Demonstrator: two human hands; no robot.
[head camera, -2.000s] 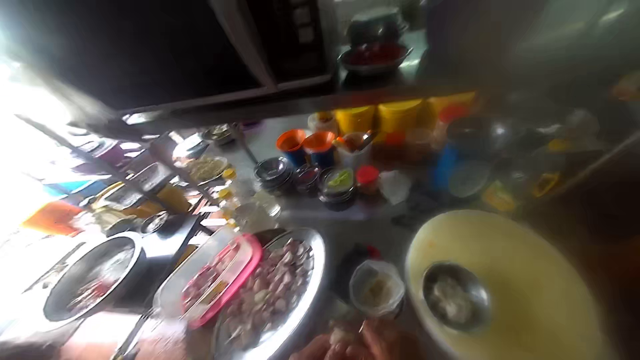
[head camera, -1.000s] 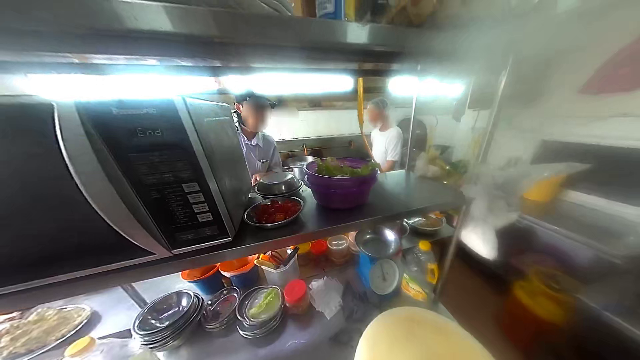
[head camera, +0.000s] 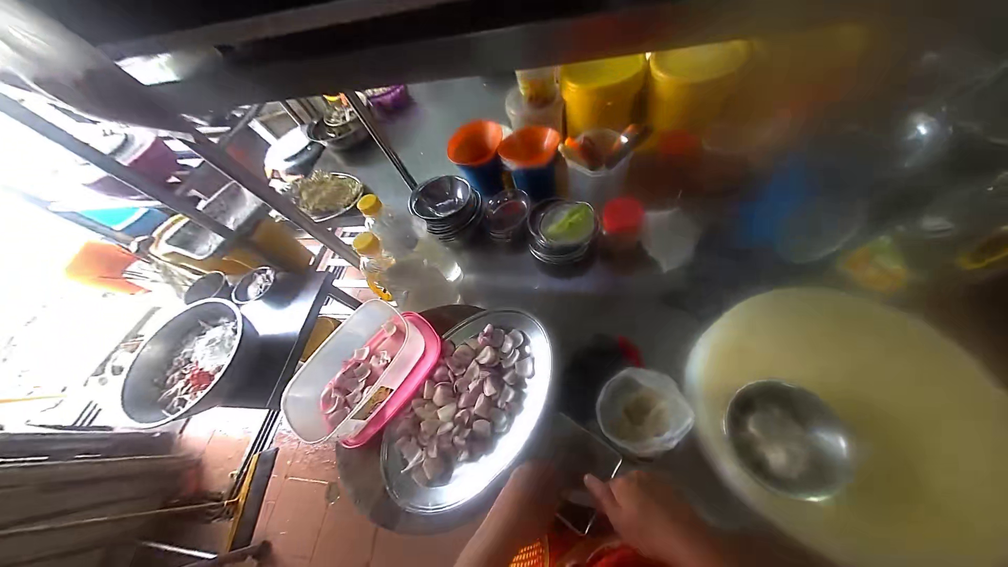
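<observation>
At the bottom of the head view, my left hand (head camera: 526, 504) and my right hand (head camera: 642, 504) are close together at the counter's near edge. Between them shows the metal edge of something flat; whether either hand grips it is unclear. To the left, an oval metal platter (head camera: 543, 394) holds many peeled shallots. A clear plastic container (head camera: 303, 394) with more shallots stands in a pink lid (head camera: 429, 354) overlapping the platter. Just above my right hand is a bag-lined bowl (head camera: 646, 411) with pale contents. A metal bowl (head camera: 787, 441) sits on a big round pale board (head camera: 890, 354).
Stacked metal bowls (head camera: 442, 205), orange-and-blue cups (head camera: 530, 157), a red-lidded jar (head camera: 623, 216) and yellow tubs (head camera: 602, 94) stand behind. Yellow-capped bottles (head camera: 370, 244) are beside the platter. A large metal bowl (head camera: 189, 362) lies at left. An orange basket (head camera: 530, 554) is below my hands.
The view has swung from the shelf with the microwave back down to the counter. Both my hands show now, and neither showed one second ago.
</observation>
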